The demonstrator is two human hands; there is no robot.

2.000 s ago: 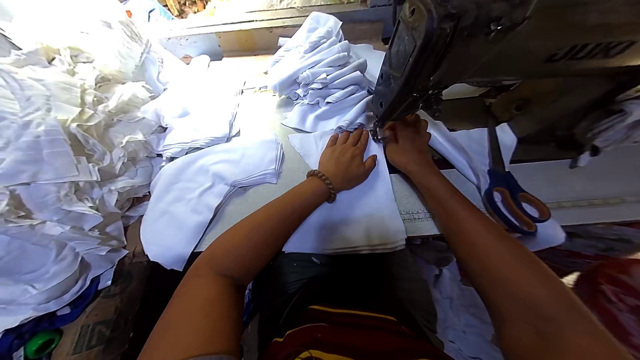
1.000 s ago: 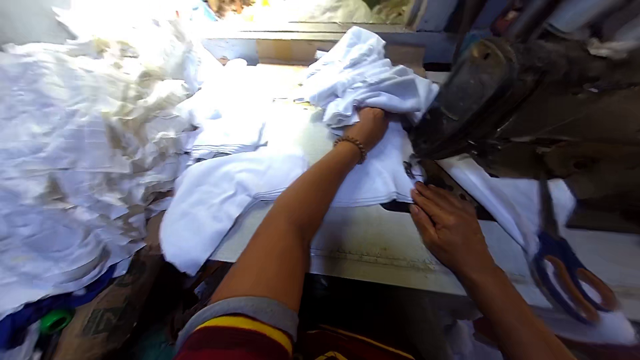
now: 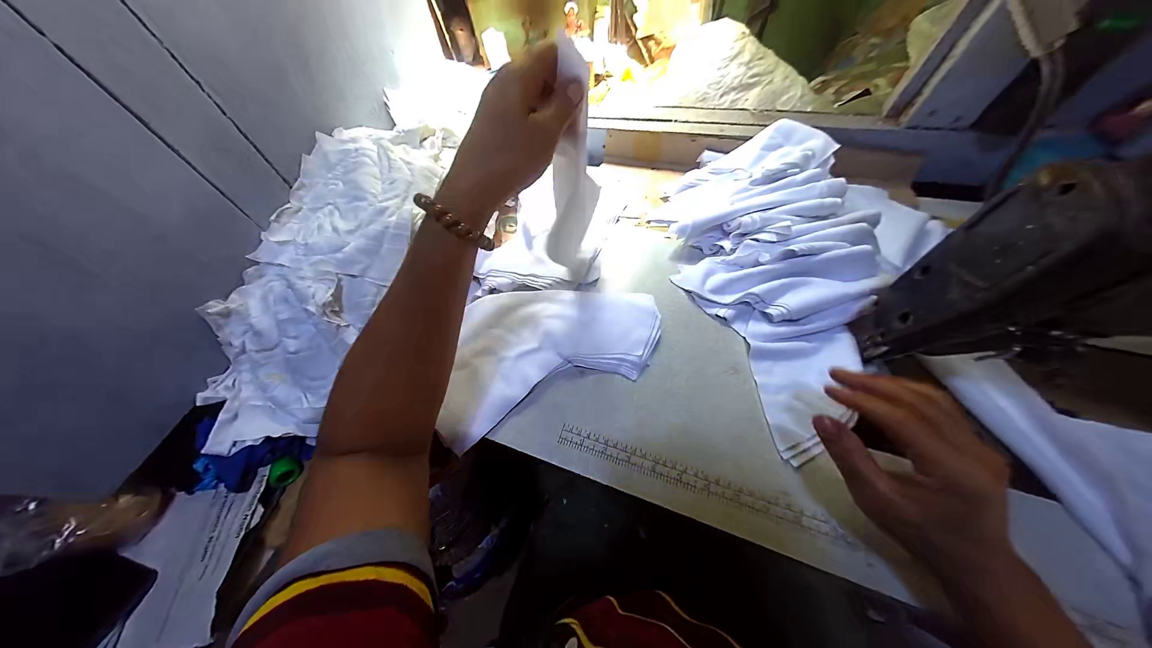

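Raised at the upper middle, my left hand [image 3: 517, 121] pinches a white fabric piece [image 3: 573, 189], which hangs down over a stack of white cut pieces [image 3: 531, 261]. My right hand [image 3: 927, 459] has its fingers spread beside the lower end of a gathered pile of white fabric [image 3: 787, 243]; whether the fingertips touch it I cannot tell. The dark head of the sewing machine [image 3: 999, 261] stands just beyond that hand. Curved white cut pieces [image 3: 576, 333] lie stacked on the table between my hands.
A large heap of white fabric [image 3: 315, 288] lies at the left by the wall. A printed ruler scale [image 3: 693, 472] runs near the table's front edge [image 3: 720, 535]. More white fabric [image 3: 1062, 450] lies right of the machine, and a window ledge [image 3: 738, 117] is behind.
My left hand has moved from the gathered fabric by the machine up and left, and now holds a separate white piece. The view has swung left.
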